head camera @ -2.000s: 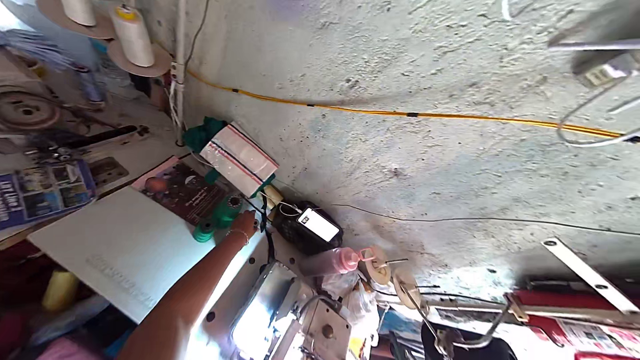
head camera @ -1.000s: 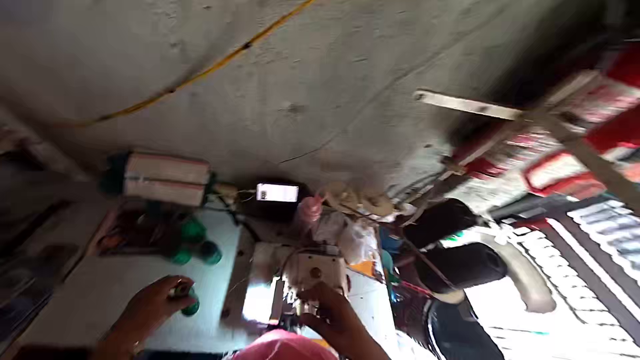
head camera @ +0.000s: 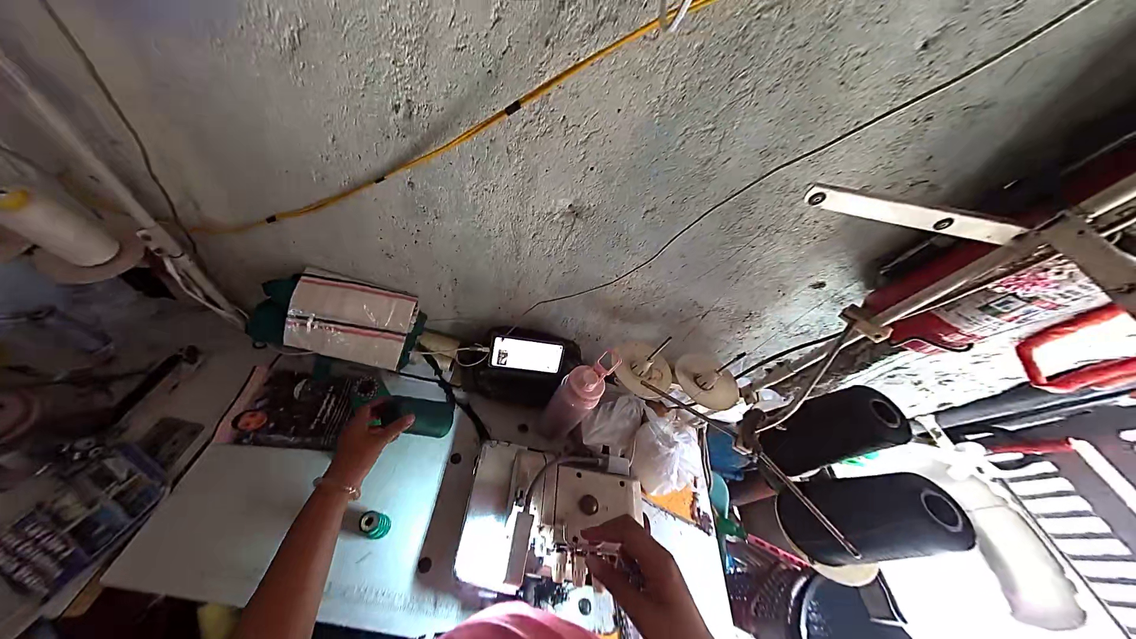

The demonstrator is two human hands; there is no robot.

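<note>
My left hand (head camera: 368,444) reaches over the white board (head camera: 222,524), its fingers around the end of a dark green thread spool (head camera: 426,417). Nearer the front, a small green spool (head camera: 374,524) lies on the board. To the right stands a sewing machine (head camera: 586,501) with a lit work area. My right hand (head camera: 635,559) is at the machine's front, its fingers bent beside the metal parts; whether they hold anything is hard to see. A dark printed booklet (head camera: 302,408) lies behind my left hand.
Behind the machine are a pink bottle (head camera: 575,399), a phone (head camera: 526,354) with a lit screen and plastic bags (head camera: 661,453). A wrapped striped bundle (head camera: 351,319) rests against the wall. Large black thread cones (head camera: 874,519) stand at the right, under metal rods.
My left hand has moved from near the board's front to the dark green spool farther back. The small green spool, beside that hand a second ago, now lies apart from it. My right hand remains at the machine.
</note>
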